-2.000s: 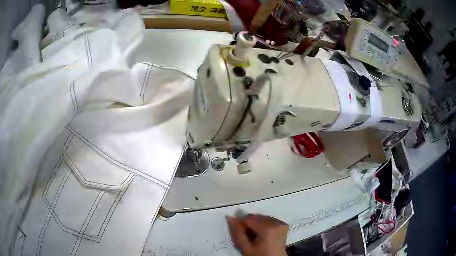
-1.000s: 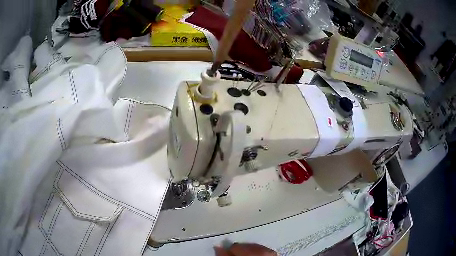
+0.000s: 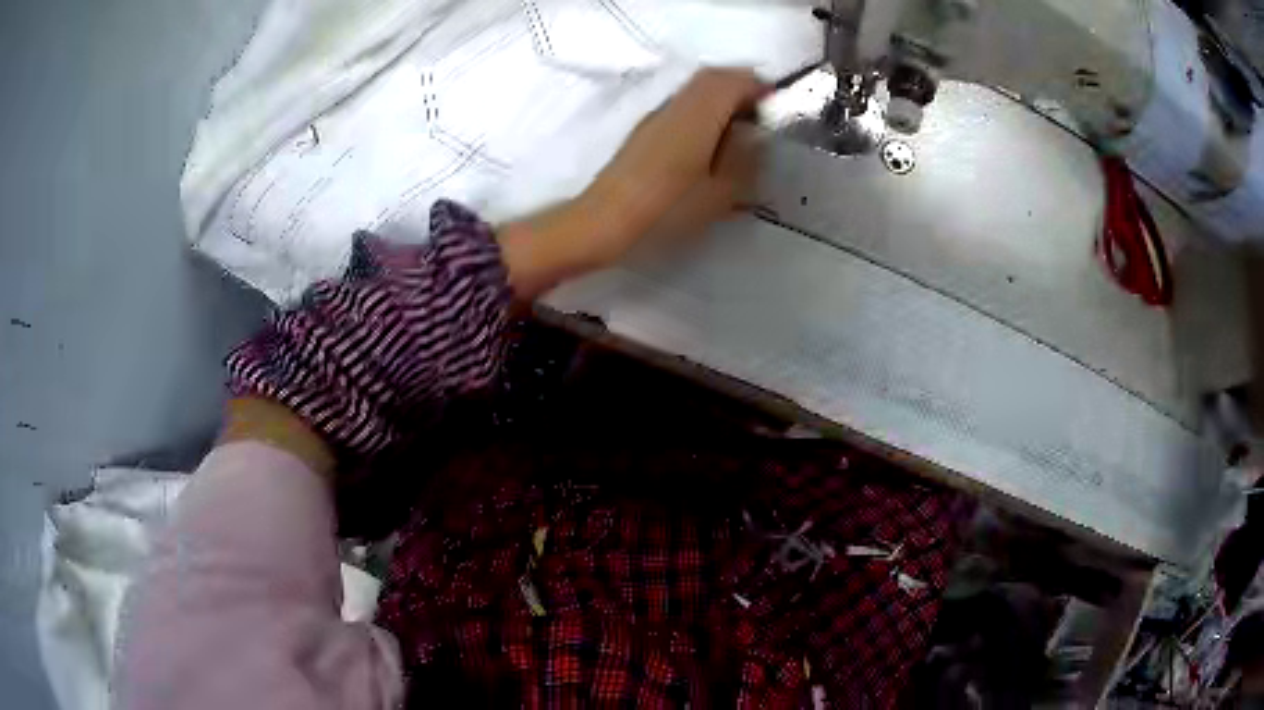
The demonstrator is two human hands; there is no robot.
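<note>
White garment cloth with dark double stitch lines lies left of the needle area. My left hand, in a striped sleeve cover, reaches over the cloth's right edge. Its blurred fingers are just left of the presser foot. Whether they grip the cloth cannot be told. The sewing machine head is cut off by the top edge. The machine bed extends to the right. My right hand is not in view.
Red-handled scissors lie on the machine bed. The white front strip of the table has printed ruler marks. A checked apron with thread clippings is below. More white cloth is at lower left, beside the grey surface.
The view has turned down and left, so the machine head now sits at upper right. My left arm has come into view over the cloth. The hand seen at the front strip is gone from view.
</note>
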